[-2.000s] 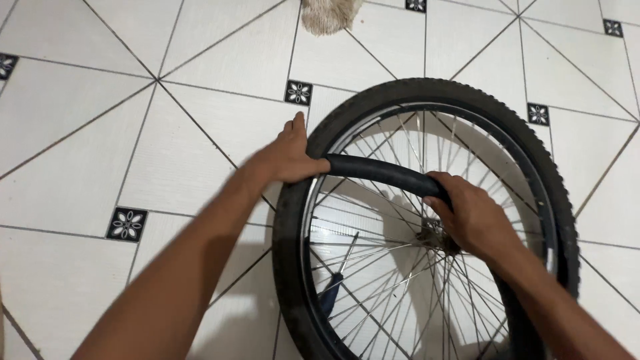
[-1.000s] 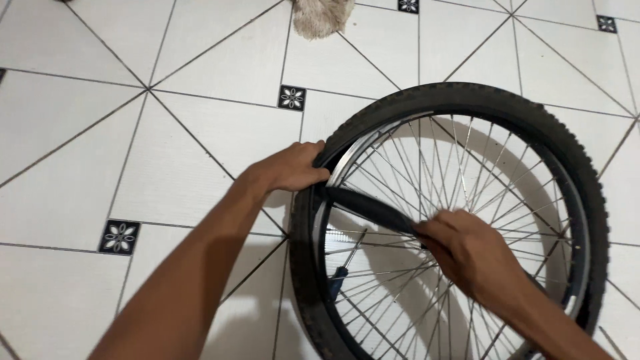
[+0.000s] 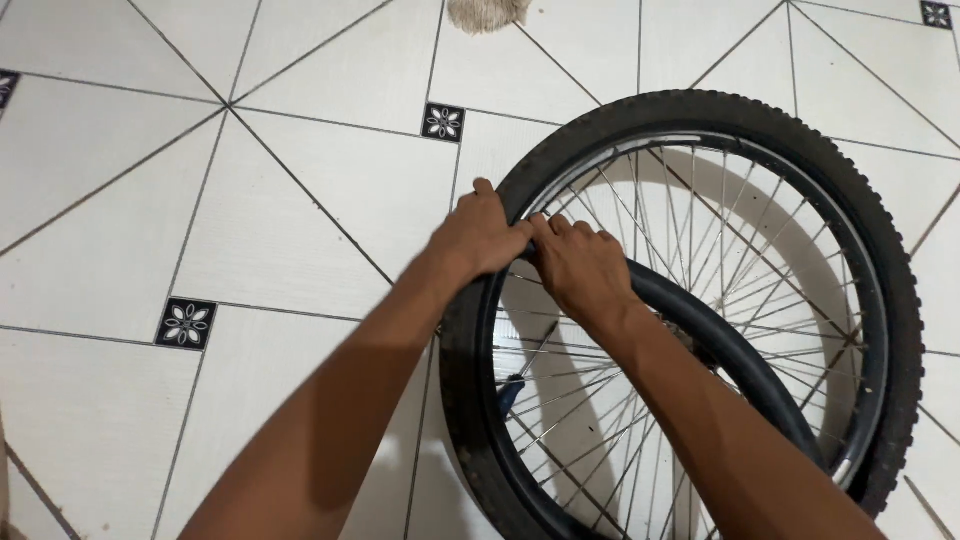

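A spoked bicycle wheel with a knobby black tire (image 3: pixel 682 112) lies on the floor at the right. My left hand (image 3: pixel 484 232) is closed over the left part of the tire, its thumb at the inner edge. Right beside it, my right hand (image 3: pixel 581 262) grips the black inner tube (image 3: pixel 720 330) where it meets the rim. From there the tube curves loosely over the spokes and hub to the lower right. Both hands hide the spot where tube and tire meet.
A screwdriver with a dark blue handle (image 3: pixel 511 394) shows through the spokes at the left. Beige frayed fibres, perhaps a mop head (image 3: pixel 487 13), lie at the top edge. The floor is white tile with small black flower insets (image 3: pixel 186 323).
My right hand has moved up and left along the wheel to my left hand, which stays at the tire. The tube between them no longer spans a gap; its free length now bows across the spokes.
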